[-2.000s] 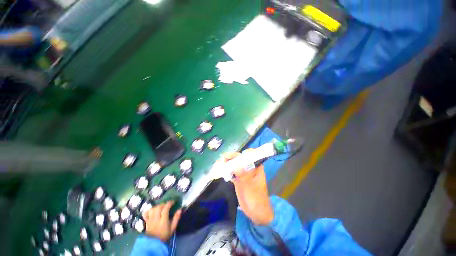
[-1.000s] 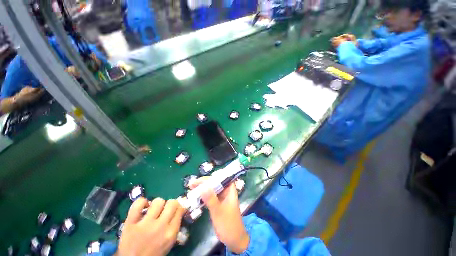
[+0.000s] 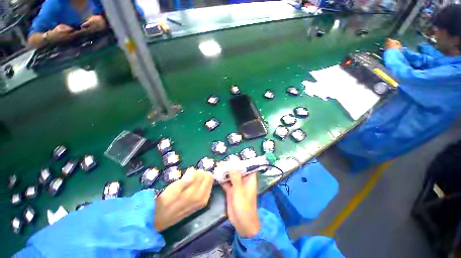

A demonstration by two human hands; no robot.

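Observation:
My right hand (image 3: 242,199) is closed around the white barrel of the glue dispenser (image 3: 247,165), held level over the bench's near edge. Its green rear end and dark cable point right. My left hand (image 3: 186,197) is at the dispenser's front end with fingers curled; whether it grips the tip is hidden, and the needle does not show. Many black watch units (image 3: 150,176) with shiny white patches lie on the green bench (image 3: 192,65), around and beyond my hands. Some are partly hidden behind my hands and left sleeve.
A black phone-like rectangle (image 3: 247,116) lies beyond the units. A clear bag (image 3: 125,147) and a metal post (image 3: 144,70) are at left. White paper (image 3: 343,90) and a black controller box (image 3: 371,70) are at right, by a person in blue. A blue stool (image 3: 308,189) stands below the edge.
My view has swung towards the left and further up. My left hand has come off the bench to the dispenser's front end. The dispenser is now more level than a second ago.

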